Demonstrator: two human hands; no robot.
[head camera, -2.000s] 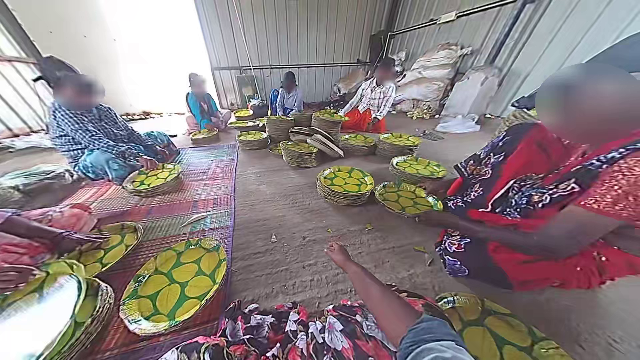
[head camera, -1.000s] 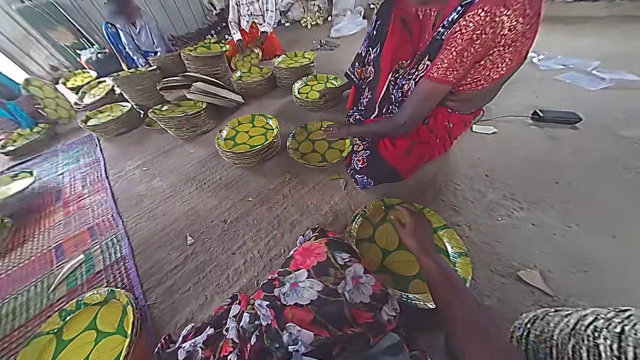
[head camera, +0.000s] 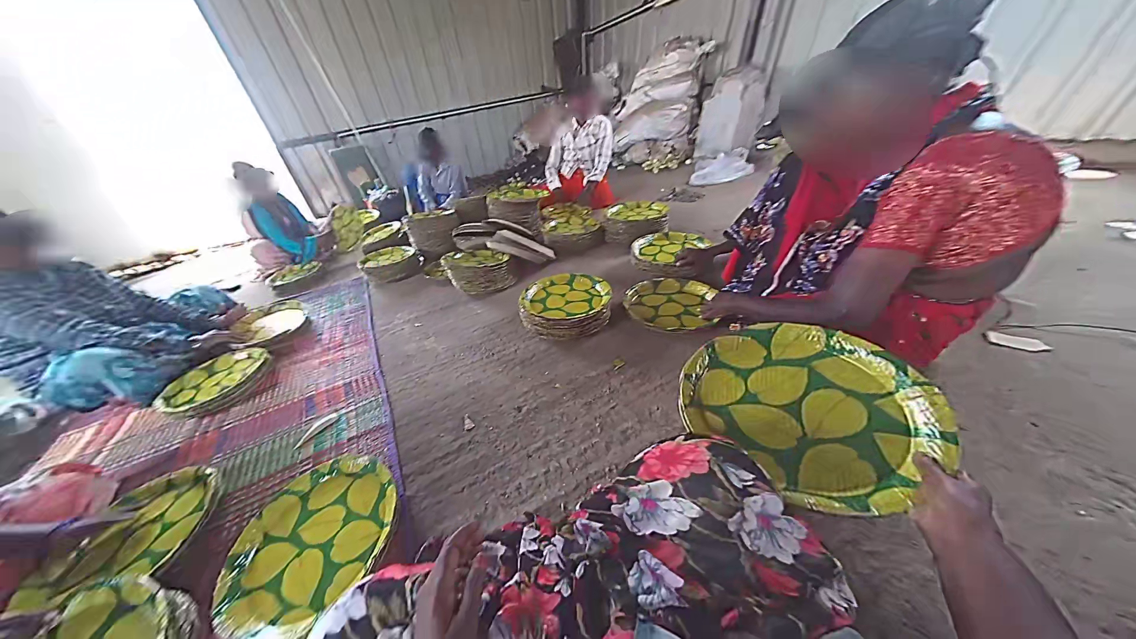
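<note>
My right hand (head camera: 954, 501) grips the lower right rim of a round plate with a green and yellow leaf pattern (head camera: 808, 417), which is tilted up beside my lap. My left hand (head camera: 453, 581) rests by the floral cloth (head camera: 657, 532) over my lap, holding nothing, its fingers partly hidden by the frame's lower edge. Left of it, another leaf-patterned plate (head camera: 306, 546) lies on the woven mat's edge.
A person in red (head camera: 958, 213) on the right handles a plate (head camera: 672, 304) beside a plate stack (head camera: 565, 306). Several people sit farther back among more stacks. A striped woven mat (head camera: 328, 355) covers the left floor. White sacks (head camera: 661, 102) lean by the metal wall.
My right hand, on the plate beside my lap a second ago, now holds a plate raised by its rim. My left hand has come into view. The view has swung up and left.
</note>
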